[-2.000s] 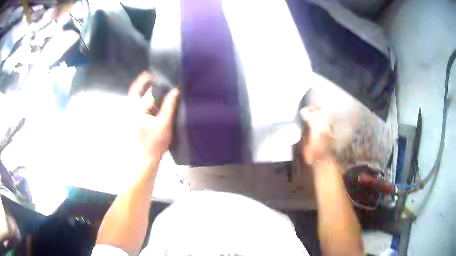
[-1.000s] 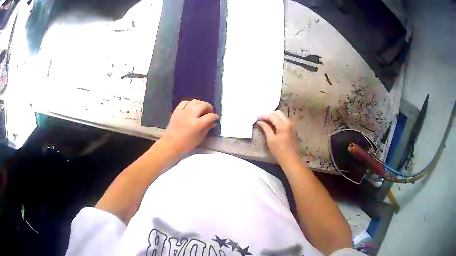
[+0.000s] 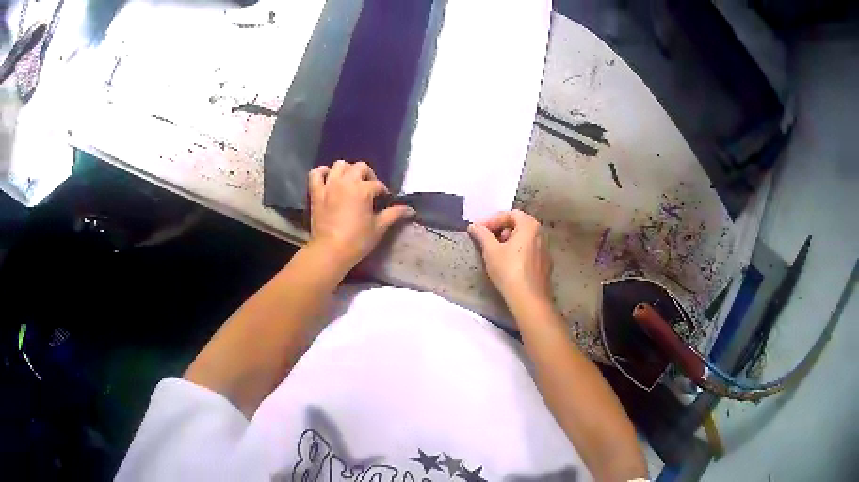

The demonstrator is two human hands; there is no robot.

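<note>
The color-blocked panel (image 3: 377, 104) lies on the pressing table, with grey, purple and white strips running away from me. Its near end is at the table's front edge. A short dark flap (image 3: 435, 209) is folded up over the white part at that end. My left hand (image 3: 347, 212) presses on the near end over the purple strip, its thumb at the flap. My right hand (image 3: 510, 247) pinches the near right corner of the panel between thumb and fingers.
The steam iron (image 3: 648, 329) stands at the right end of the table (image 3: 603, 226), its hose trailing right. Dark panels (image 3: 697, 104) lie at the far right. Two dark strips (image 3: 572, 130) lie right of the panel. A pale wall (image 3: 824, 188) is at the right.
The panel was moving and blurred, then lay flat at the front edge. Since then its near end has been turned up, showing the dark flap. The right hand holds the corner.
</note>
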